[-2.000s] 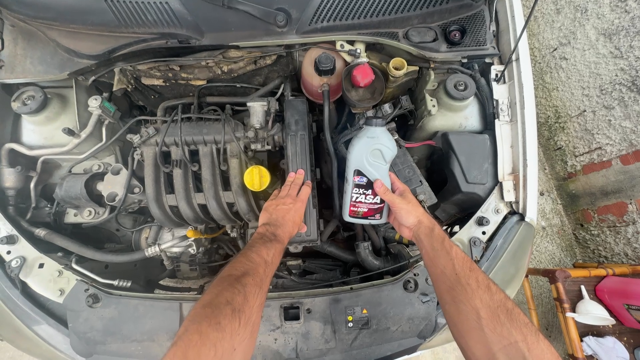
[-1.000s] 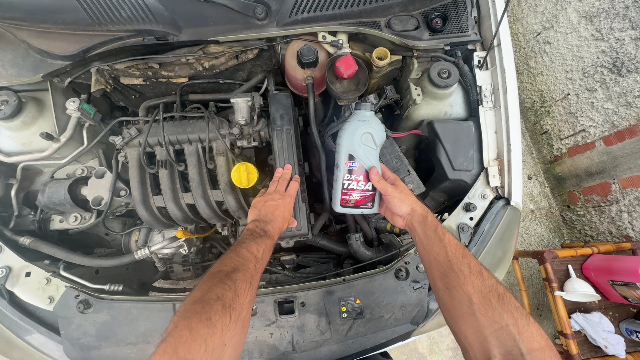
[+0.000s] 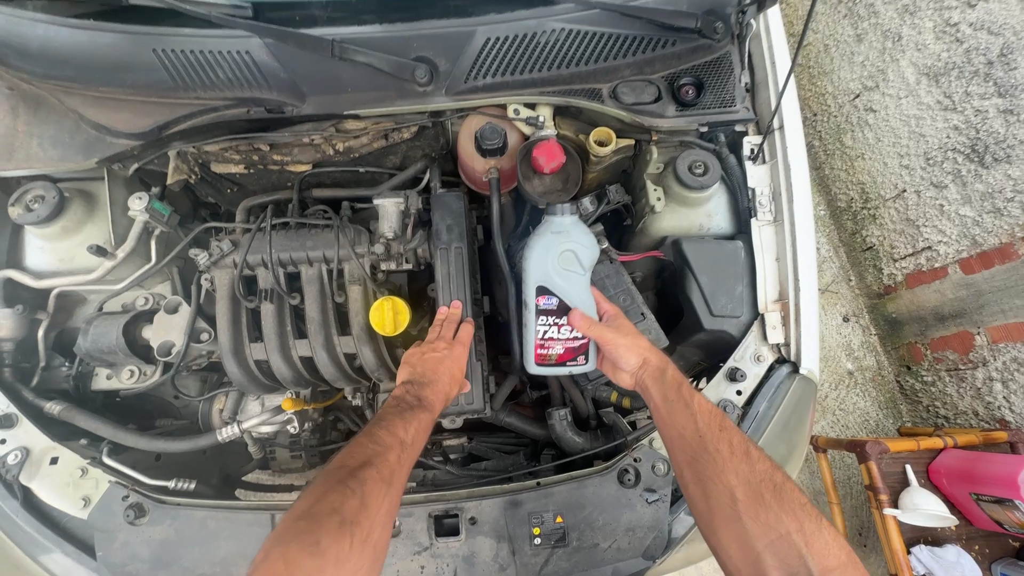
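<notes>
My right hand (image 3: 624,340) grips the lower right side of a grey plastic bottle of lubricant oil (image 3: 560,264), held upright over the engine bay with its labelled side showing and its neck toward the windshield. My left hand (image 3: 438,360) rests, holding nothing, on the long black plastic housing (image 3: 454,256), right of the yellow oil filler cap (image 3: 390,316). Just beyond the bottle's neck is a red reservoir cap (image 3: 548,156). Near it are the coolant expansion tank (image 3: 478,164) with its black cap and an uncapped, yellowish filler neck (image 3: 601,141).
A yellow dipstick handle (image 3: 294,404) is below the intake manifold (image 3: 320,344). A black plastic box (image 3: 710,280) sits right of the bottle. Beyond the fender, a bamboo-framed stand (image 3: 876,480) holds a white funnel (image 3: 920,506), a pink jug (image 3: 980,484) and a white cloth (image 3: 944,560).
</notes>
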